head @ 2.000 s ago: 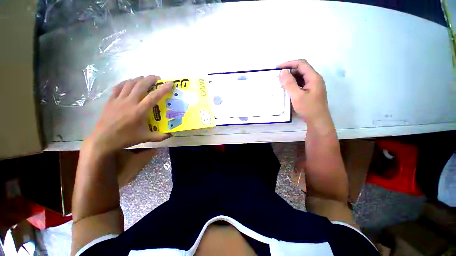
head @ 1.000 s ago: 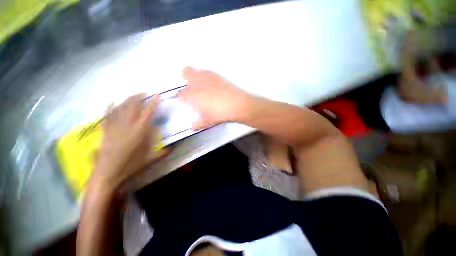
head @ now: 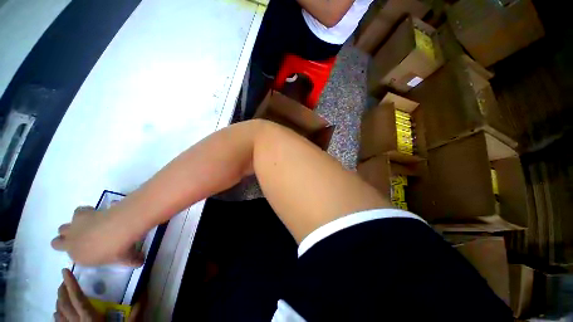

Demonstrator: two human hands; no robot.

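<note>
The inner tray point(head: 103, 283), white with thin black edges, lies on the white bench at the lower left. Its near end sits in the yellow sleeve point(head: 112, 310), cut off by the lower edge. My right hand point(head: 100, 238) spans the tray, fingers at its far side and thumb near its close side, seeming to grip it. The tray's middle is hidden under that hand. My left hand point(head: 75, 305) is partly out of the picture, with fingers on both sides of the sleeve end.
A black strip point(head: 56, 69) runs along the bench point(head: 157, 82), with a pale item in clear film point(head: 14, 148) on it. A person in white point(head: 339, 25) is beyond, near a red stool point(head: 308, 72). Brown cartons point(head: 468, 170) with yellow boxes point(head: 404, 132) stand on the right.
The view has swung right, bringing the floor cartons in. My right hand has moved across the tray. The sleeve and my left hand are now at the lower left, partly cut off.
</note>
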